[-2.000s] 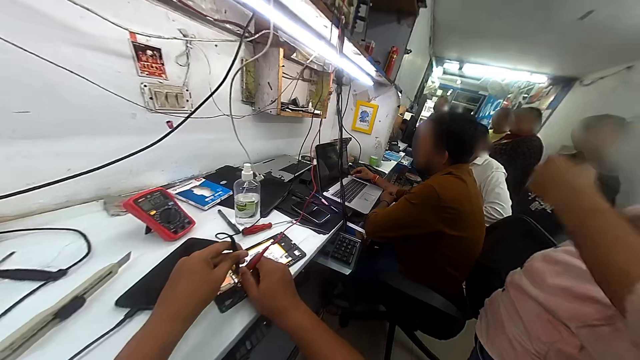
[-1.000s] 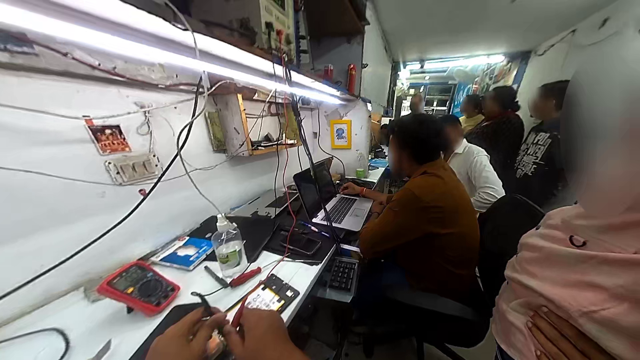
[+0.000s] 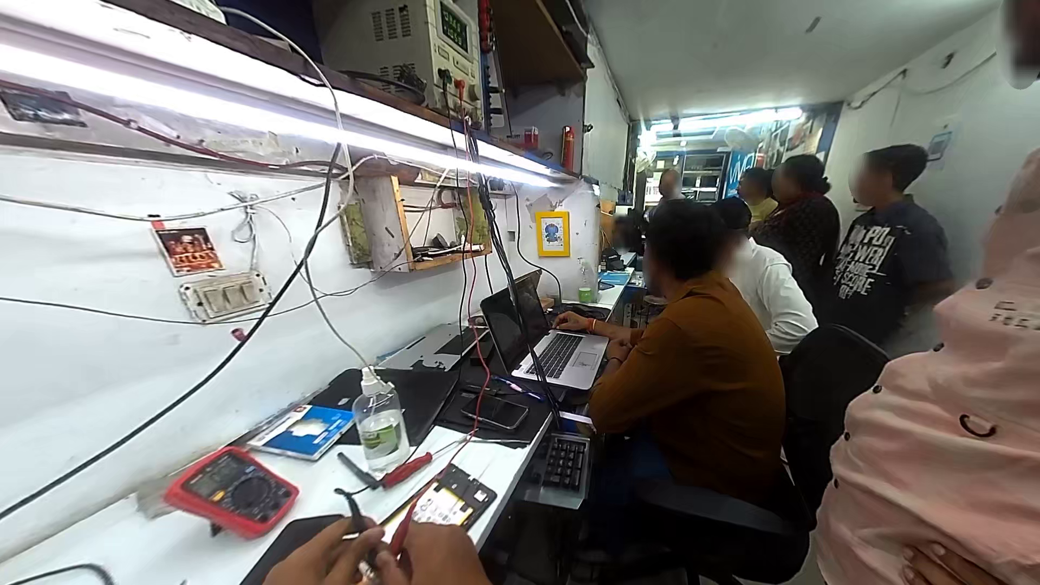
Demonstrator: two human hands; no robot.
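Note:
At the bottom edge of the head view, my left hand (image 3: pixel 329 554) is closed around a black probe lead (image 3: pixel 355 512). Close beside it, my right hand (image 3: pixel 439 554) holds a red probe (image 3: pixel 401 532). Both hands are over the near end of an opened phone (image 3: pixel 447 501) with a yellow-edged battery; the probe tips are hard to make out. A red digital multimeter (image 3: pixel 236 491) stands left of the hands. Behind the phone lie a red-handled tool (image 3: pixel 406 470) and a dark pen-like tool (image 3: pixel 357 470), beside a clear pump bottle (image 3: pixel 380 422).
A blue-and-white packet (image 3: pixel 305 431) lies near the wall. A dark phone (image 3: pixel 496 410) and a laptop (image 3: pixel 561 353) are farther along the bench. A person in a brown shirt (image 3: pixel 691 366) sits there; another in pink (image 3: pixel 934 406) stands at right. Cables hang from a power supply (image 3: pixel 422 49).
The view has tilted up and turned, leaving my hands at the bottom edge. The person in pink had an arm raised two seconds ago and now has a hand low at the front.

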